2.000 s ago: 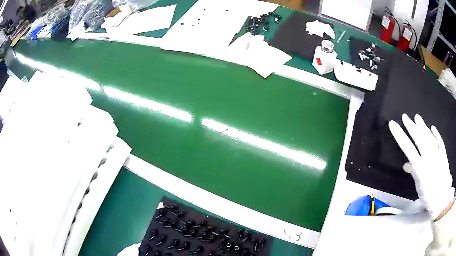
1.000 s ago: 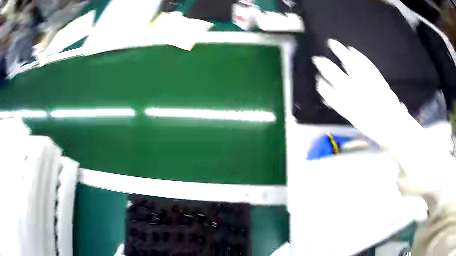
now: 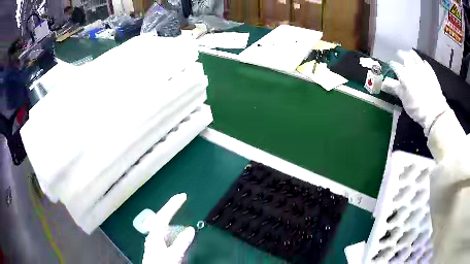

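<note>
A black foam tray (image 3: pixel 281 209) with rows of glossy black earbuds lies on the green bench in front of me. My left hand (image 3: pixel 166 234), white-gloved, is left of it with thumb and forefinger apart; a greyish patch shows between them. A small pale piece (image 3: pixel 145 220) is beside that hand. My right hand (image 3: pixel 418 88), white-gloved, is at the upper right over the black foam, beside the white bottle (image 3: pixel 373 81); its fingertips are blurred. A white foam tray (image 3: pixel 404 193) with lobed cutouts, a few holding black pieces, is at the right, partly behind my right sleeve.
White foam trays (image 3: pixel 123 108) are stacked high at the left. A white sheet (image 3: pixel 281 47) with small dark specks and a paper (image 3: pixel 324 76) lie across the far side. Plastic bags (image 3: pixel 161 21) are at the back. A white strip (image 3: pixel 288 174) edges the glossy green surface.
The view has turned left and shows more of the bench. My right hand has moved to the far right, near the bottle. My left hand is now visible. The white tray with cutouts has appeared at right.
</note>
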